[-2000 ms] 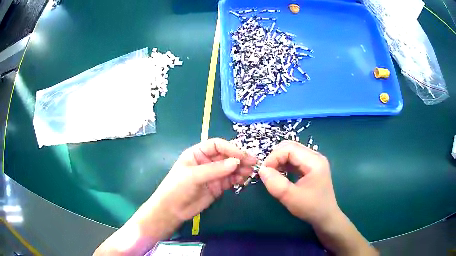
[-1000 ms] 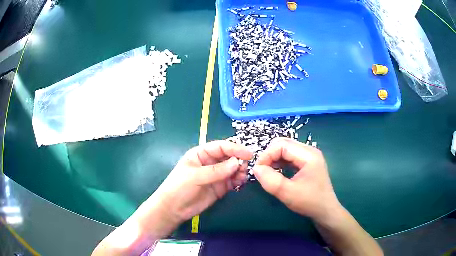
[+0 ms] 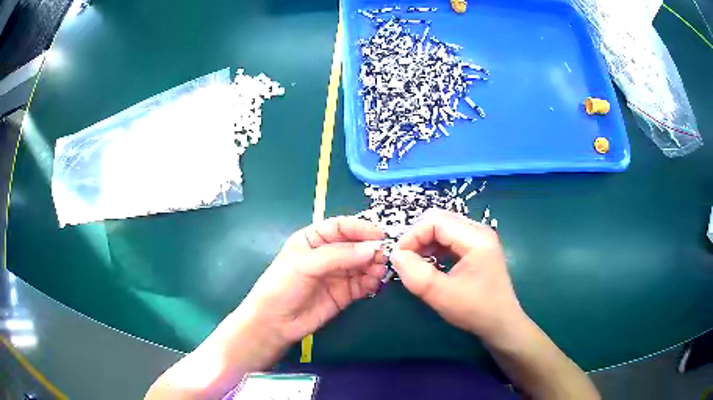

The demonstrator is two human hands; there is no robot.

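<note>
My left hand (image 3: 320,277) and my right hand (image 3: 461,273) meet at the fingertips over the table, bare. Between them is a tiny white and dark part (image 3: 388,248), mostly hidden by the fingers. A loose pile of small black, silver and white parts (image 3: 406,201) lies just beyond my hands, partly covered by them. Black-and-white assembled pieces (image 3: 410,86) are heaped at the left side of the shallow blue tray (image 3: 532,86).
An open clear bag of white pieces (image 3: 156,160) lies at left, with white bits (image 3: 249,117) spilling out. Orange finger cots (image 3: 597,106) lie in the tray. Another clear bag (image 3: 645,78) lies right of the tray. Yellow tape (image 3: 325,148) crosses the green table. A pale card (image 3: 277,387) is at the bottom edge.
My right fingertips have moved slightly left and now meet my left fingertips at the small part. A small gap showed between them one second ago.
</note>
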